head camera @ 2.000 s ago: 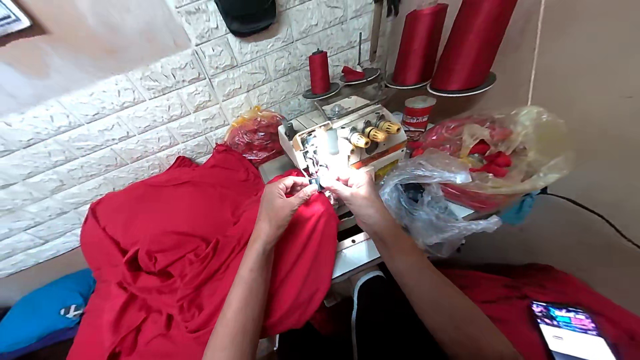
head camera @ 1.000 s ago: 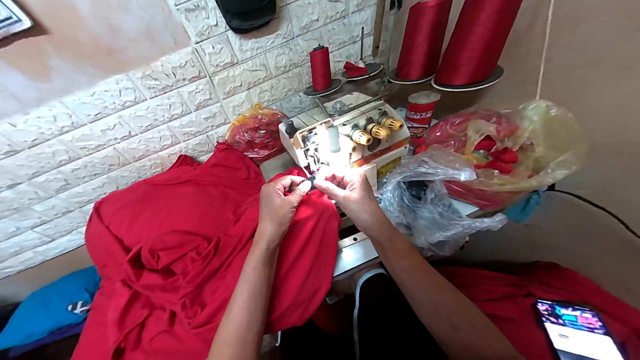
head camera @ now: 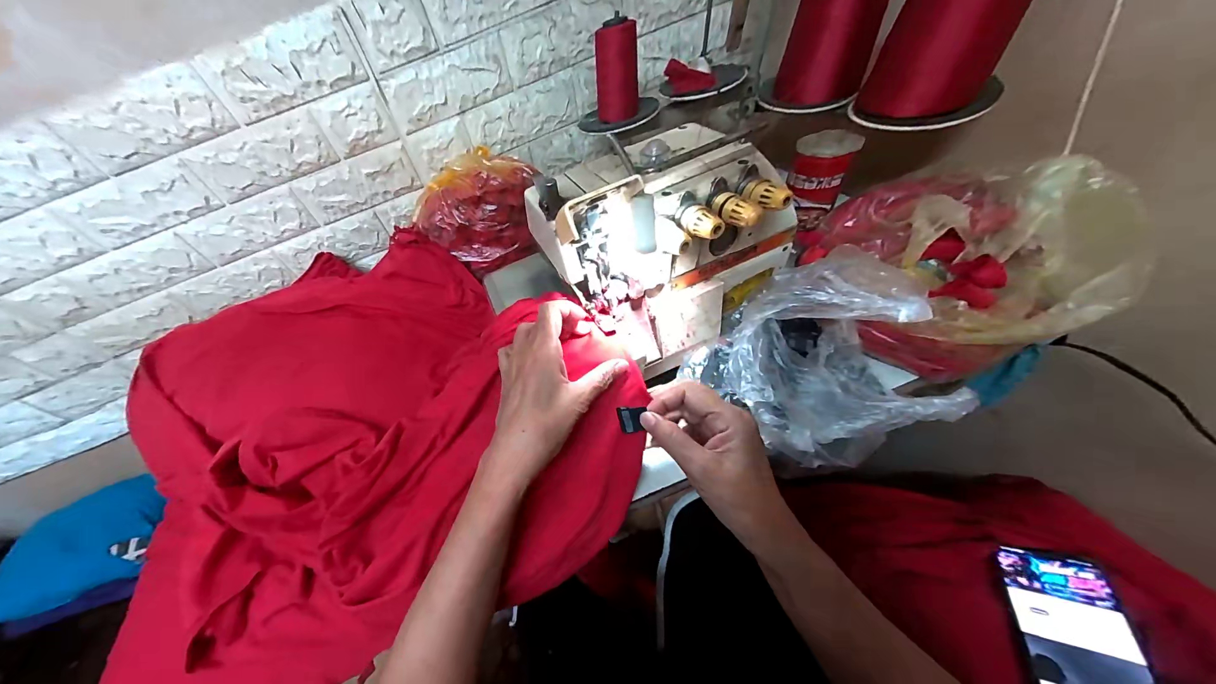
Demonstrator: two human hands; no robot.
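Observation:
Red knit fabric [head camera: 313, 408] lies in a large heap at the left and runs up to the lit needle area of an overlock sewing machine [head camera: 665, 228]. My left hand [head camera: 546, 380] presses and grips the fabric's edge just in front of the presser foot, thumb on top. My right hand [head camera: 708, 437] pinches a small black label [head camera: 631, 419] between thumb and fingers, at the fabric's right edge. The label bears writing. Glare hides the needle and the exact place where the fabric meets the foot.
Red thread cones [head camera: 617, 71] stand behind the machine. Right of it are a clear plastic bag [head camera: 826, 351], a yellowish bag of red pieces [head camera: 1035, 256] and a red can [head camera: 825, 171]. A phone [head camera: 1078, 617] lies on red cloth at lower right; a blue cloth bundle [head camera: 81, 541] is at lower left.
My hands were together at the small black piece by the needle area. Now my right hand is lower and to the right with the label, and my left hand is on the fabric.

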